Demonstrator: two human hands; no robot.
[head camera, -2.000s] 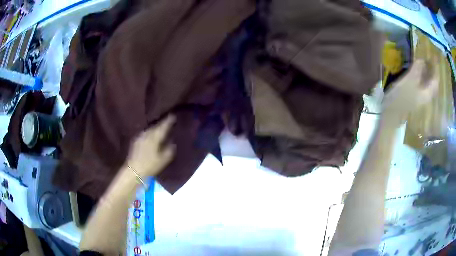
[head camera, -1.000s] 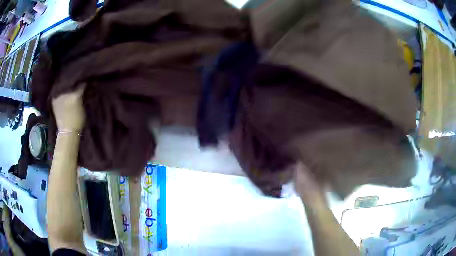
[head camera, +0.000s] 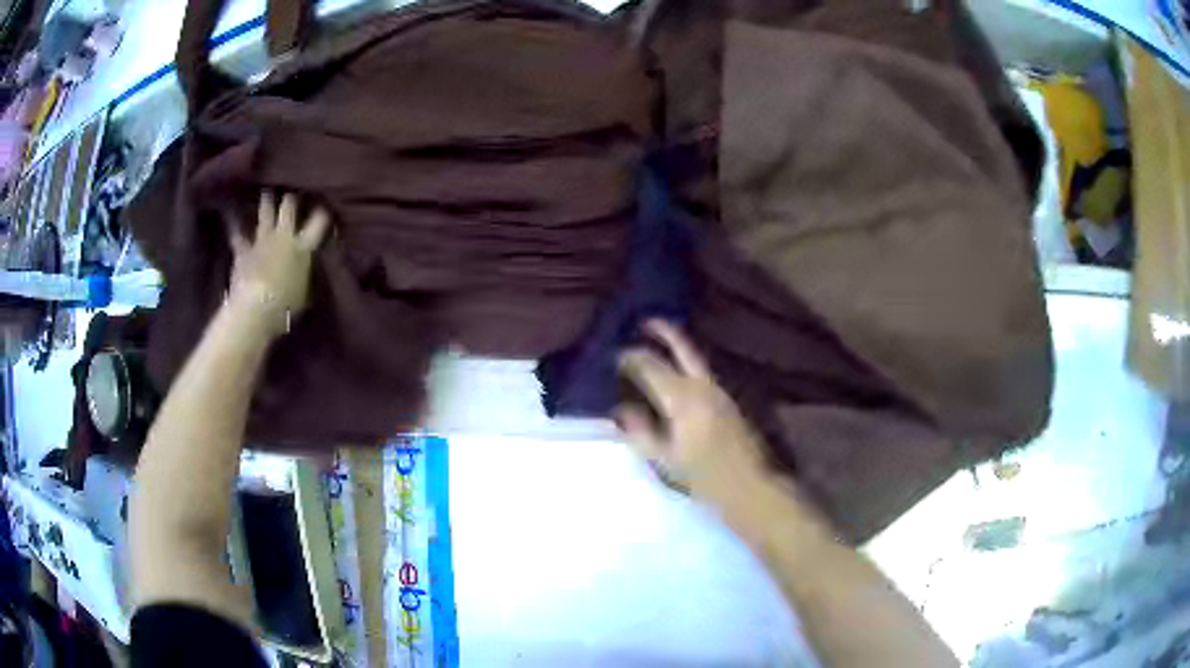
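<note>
A large dark brown garment body point(head camera: 522, 144) lies spread over the white table, with a flat lighter brown part point(head camera: 874, 222) at the right. A navy cloth strip point(head camera: 653, 261) runs down its middle. My left hand point(head camera: 275, 261) rests on the brown cloth at the left with fingers spread. My right hand point(head camera: 672, 398) is at the lower end of the navy strip, fingers bent; whether it pinches the cloth is unclear.
A phone-like dark screen in a pale frame point(head camera: 277, 561) and tape with coloured letters point(head camera: 407, 561) are at lower left. A dark round object with a pale rim point(head camera: 110, 392) is at the left. Yellow cloth point(head camera: 1078, 124) lies upper right beside a tan panel point(head camera: 1161, 222).
The brown garment has been turned and spread flatter. My left hand has moved right and up and opened on the cloth. My right hand has moved left and up to the navy strip.
</note>
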